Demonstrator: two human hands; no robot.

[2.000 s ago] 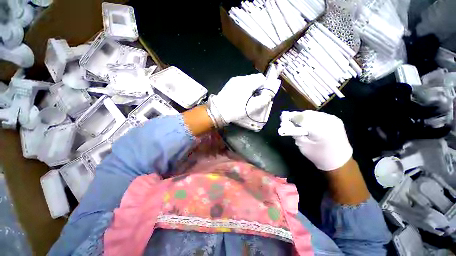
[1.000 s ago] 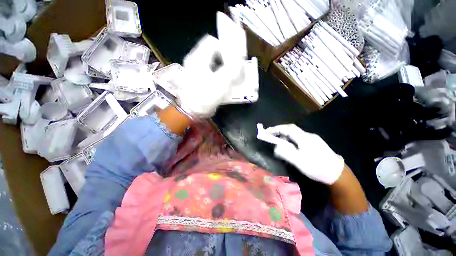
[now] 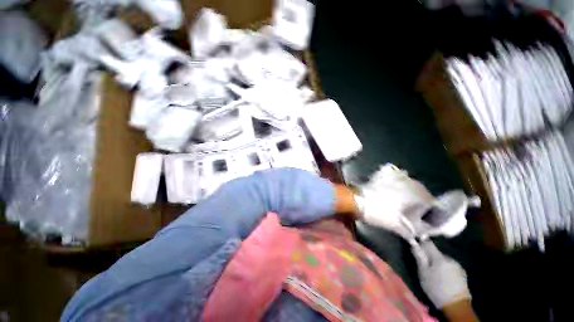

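My left hand (image 3: 390, 201), in a white glove, is blurred and holds a white moulded part (image 3: 450, 214) with a dark opening. Glove and part are hard to tell apart. My right hand (image 3: 444, 277), also white-gloved, is just below, its fingers at the lower edge of that part. Whether it grips a small piece is hidden by blur. White rectangular housings (image 3: 255, 157), several with square windows, are heaped to the left of my left hand. One housing (image 3: 332, 130) lies at the heap's right edge.
Two open brown cartons (image 3: 462, 113) of thin white rods (image 3: 528, 188) stand at the right. Large brown cardboard (image 3: 119, 182) and clear plastic bags (image 3: 47, 170) are at the left. More white parts lie at the upper left. The dark bench top (image 3: 371, 100) runs between heap and cartons.
The view has swung left, so the heap and rod cartons sit further right. My hands, apart a second ago, are now together at the white part.
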